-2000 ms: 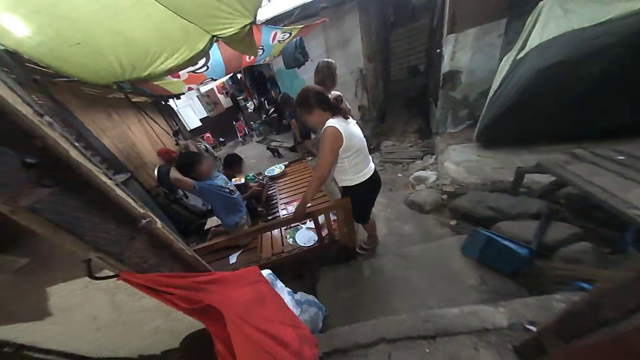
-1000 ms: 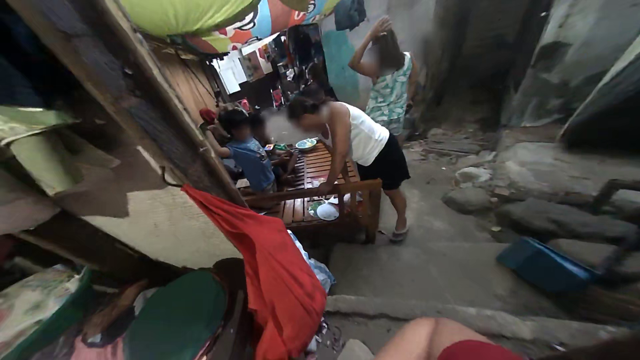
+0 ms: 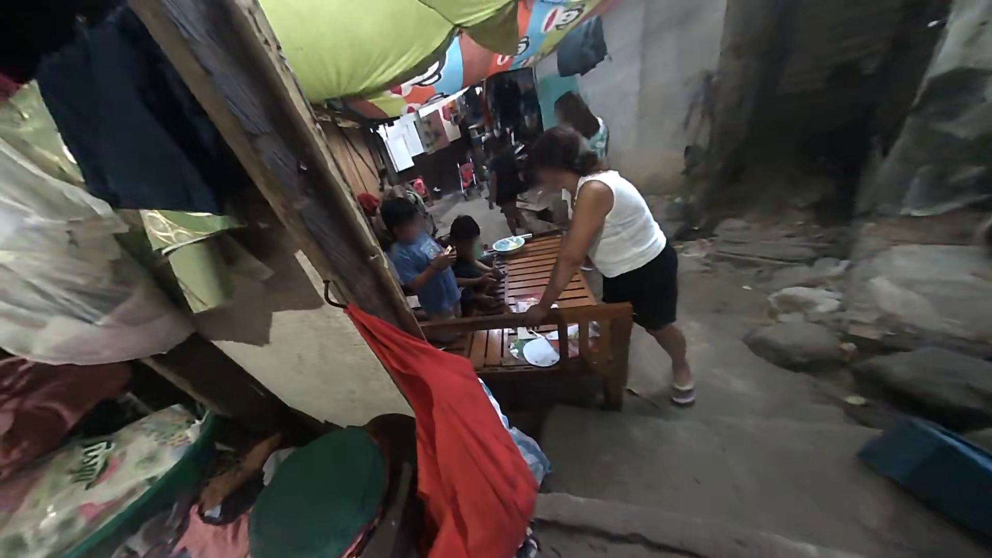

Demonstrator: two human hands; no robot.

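Note:
Neither of my hands shows in the head view. Nearest to me, a red cloth (image 3: 473, 434) hangs from a metal hook (image 3: 333, 296) on a slanted wooden post (image 3: 287, 155). Beyond it stands a slatted wooden bench (image 3: 612, 341), with a white plate (image 3: 541, 352) near its close end and a bowl (image 3: 508, 245) farther along. A person in a white sleeveless top (image 3: 628, 225) leans over the bench, one hand on its rail. Two other people sit or stand at its left side, one in a blue shirt (image 3: 434, 271) holding a small item.
At the lower left are a round green lid or seat (image 3: 319, 496) and a green tub (image 3: 147, 504) of cloth and bags. Large stones (image 3: 798, 345) and a blue bin (image 3: 930, 473) lie on the right. A concrete step edge (image 3: 659, 527) crosses the lower part. Clothes hang overhead at left.
The person in a patterned top, who had an arm raised a second ago, is now partly hidden behind the leaning person. A bare knee at the bottom edge has left view. The view has shifted left.

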